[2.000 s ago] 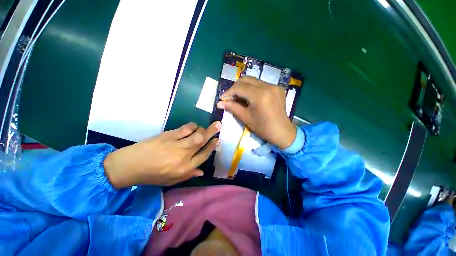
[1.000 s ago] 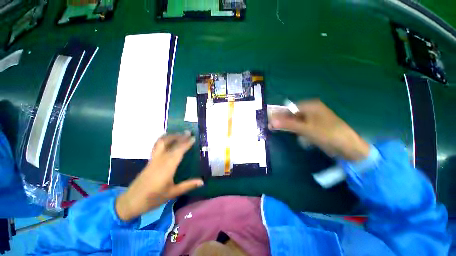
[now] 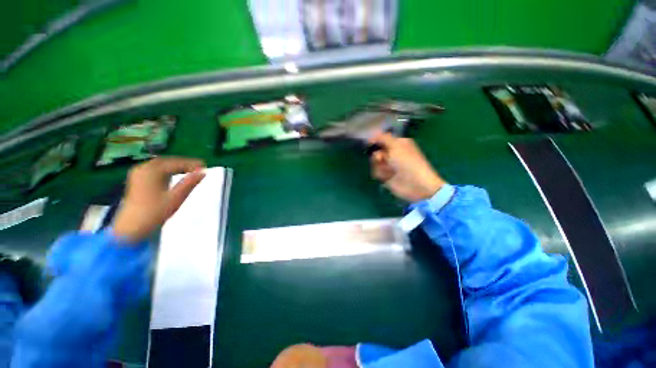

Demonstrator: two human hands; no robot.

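My right hand [image 3: 406, 169] is at the far side of the mat, its fingers closed on the near edge of a tablet unit [image 3: 370, 122], which is tilted and blurred. A pale wrist strap [image 3: 431, 205] is on that wrist. My left hand [image 3: 155, 194] is over the upper left of the large release-liner sheet [image 3: 188, 266], thumb and fingers a little apart, with nothing visible in it. A long whitish sticker strip [image 3: 316, 241] with greyish patches lies across the mat between my arms. No tweezers can be made out.
Other open tablet units stand along the far edge, at left [image 3: 137, 140], centre left [image 3: 262, 126] and right [image 3: 536, 108]. A long black strip sheet [image 3: 575, 230] lies at right. A metal rail [image 3: 446, 59] runs behind, with printed sheets [image 3: 324, 29] beyond it.
The tablet unit has gone from the middle of the mat; my right hand has moved forward and holds a unit at the far edge. My left hand has moved forward. The view has tilted up.
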